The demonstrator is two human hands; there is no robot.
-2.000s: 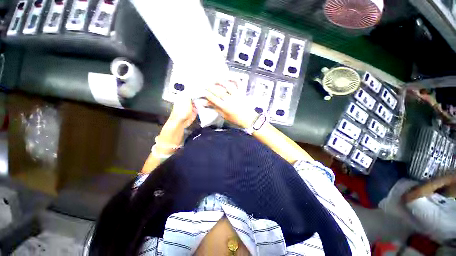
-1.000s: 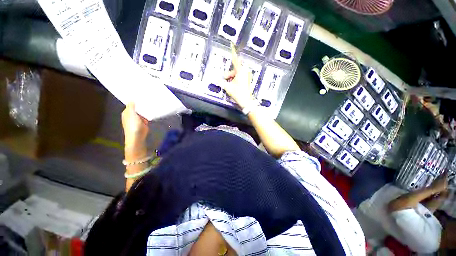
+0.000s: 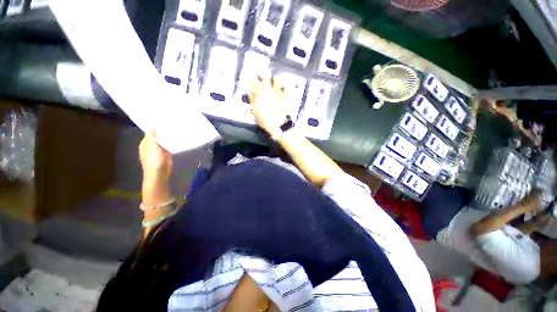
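Observation:
My left hand (image 3: pixel 155 157) is shut on the lower end of a long white label strip (image 3: pixel 125 64), which runs up and left across the tray's left edge. The clear blister tray (image 3: pixel 330 125) lies on the dark green bench with two rows of white units. My right hand (image 3: pixel 266 105) rests over the near row, fingers spread on a white unit (image 3: pixel 252 68) near the middle. Its fingertips are blurred, and I see no label at them. The hand partly hides the units beneath.
A small cream fan (image 3: pixel 394 83) stands right of the tray. Beyond it lies another filled tray (image 3: pixel 401 145). A pink fan (image 3: pixel 420 3) is at the top edge. A brown carton (image 3: pixel 73 164) and crumpled clear plastic (image 3: pixel 18 143) are at left. Another person's arm (image 3: pixel 504 216) reaches in at right.
Two seconds ago both hands were together at the strip's end over the tray. Then my left hand moved left with the strip. My right hand moved onto the near row and has since shifted slightly left.

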